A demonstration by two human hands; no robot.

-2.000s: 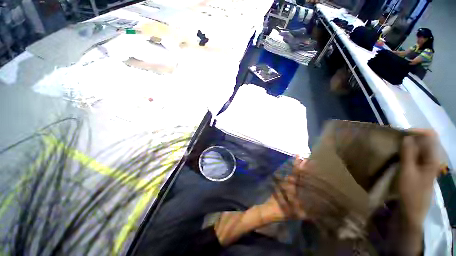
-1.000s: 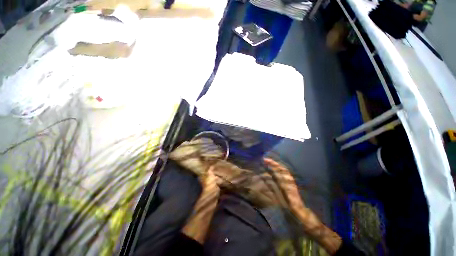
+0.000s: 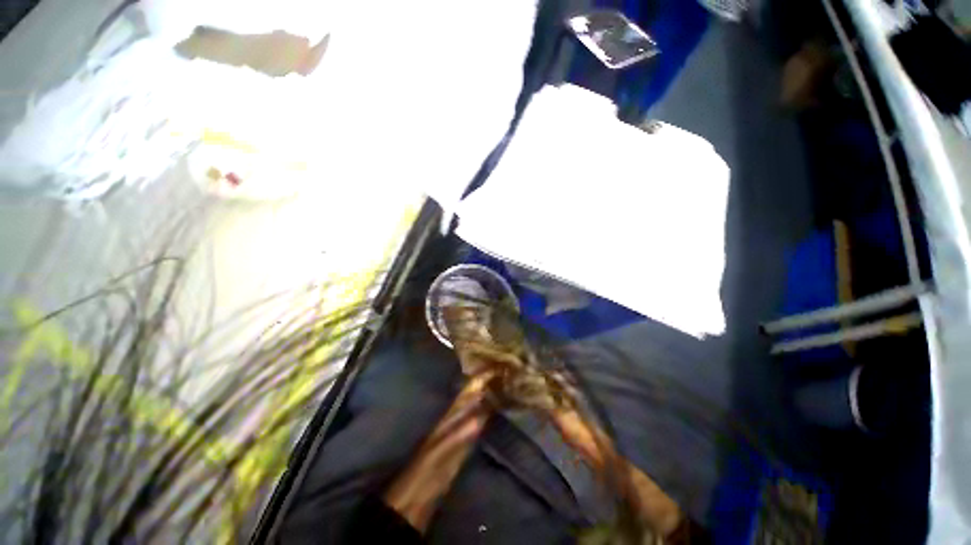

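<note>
A crumpled brown piece (image 3: 490,346) is bunched between my hands, low over my lap. My left hand (image 3: 474,399) holds it from the left, blurred and partly behind dark hair strands. My right hand (image 3: 554,399) is on its right side, also blurred; its fingers seem closed on the piece. The brown piece reaches over the right part of a pale-rimmed round container (image 3: 434,303) beside the table edge.
A thick white panel stack (image 3: 618,208) lies beyond the container. A shiny clear tray (image 3: 614,39) is behind it. The white table at left holds a glue bottle (image 3: 247,176), a brown offcut (image 3: 250,49), white strips (image 3: 91,133) and yellow tape (image 3: 160,410). Metal bars (image 3: 846,317) stand right.
The large brown sheet, held spread at the right two seconds ago, is now crumpled small between my hands. My hands have moved left and closer together, to the round container. The view has tilted down.
</note>
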